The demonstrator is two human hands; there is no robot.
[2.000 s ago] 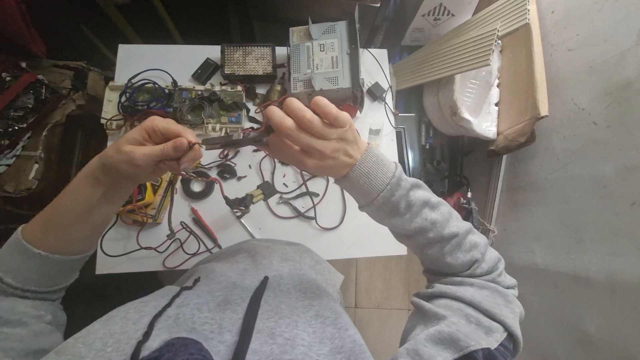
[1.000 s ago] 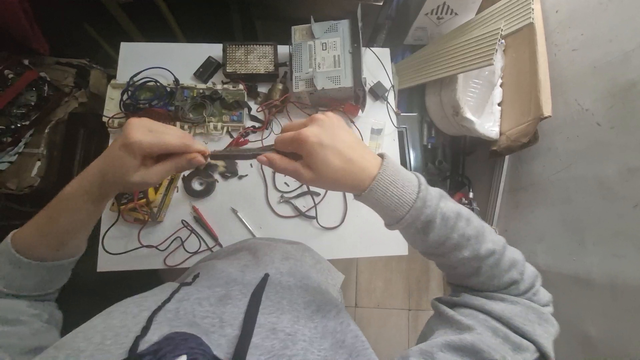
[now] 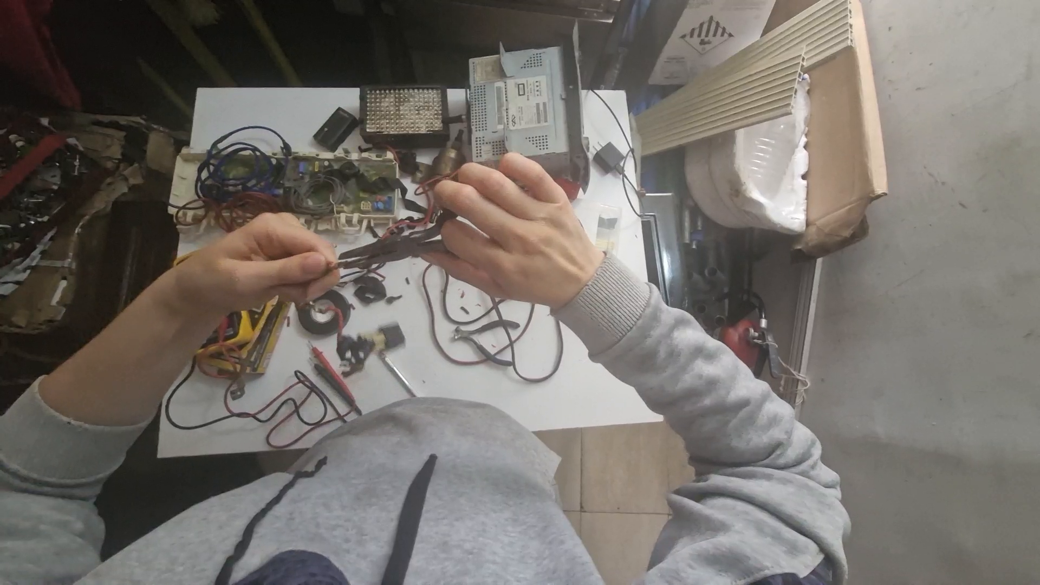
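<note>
My left hand [image 3: 260, 268] pinches a small thin piece, seemingly a wire end, between thumb and fingertips. Dark long-nosed pliers [image 3: 390, 248] are gripped in my right hand [image 3: 520, 231], their tips touching that piece at my left fingertips. Behind my hands lies an open plastic housing with a circuit board [image 3: 382, 195], blue cable [image 3: 236, 166] coiled on it. Below them rest a roll of black tape [image 3: 323, 314], a red test probe [image 3: 333, 380], side cutters [image 3: 487, 335] and a yellow multimeter [image 3: 244, 329], partly hidden by my left wrist.
An LED light panel [image 3: 405, 112], a black battery-like block [image 3: 335, 128] and a metal-cased unit [image 3: 520, 101] stand along the white table's [image 3: 520, 406] back. A small black adapter [image 3: 608, 157] is at the right. Beyond it are slatted plastic strips [image 3: 731, 97] and cardboard [image 3: 845, 138].
My right hand has turned, from back up with the pliers nearly level to fingers raised around the handles. The pliers' tips remain by my left fingertips.
</note>
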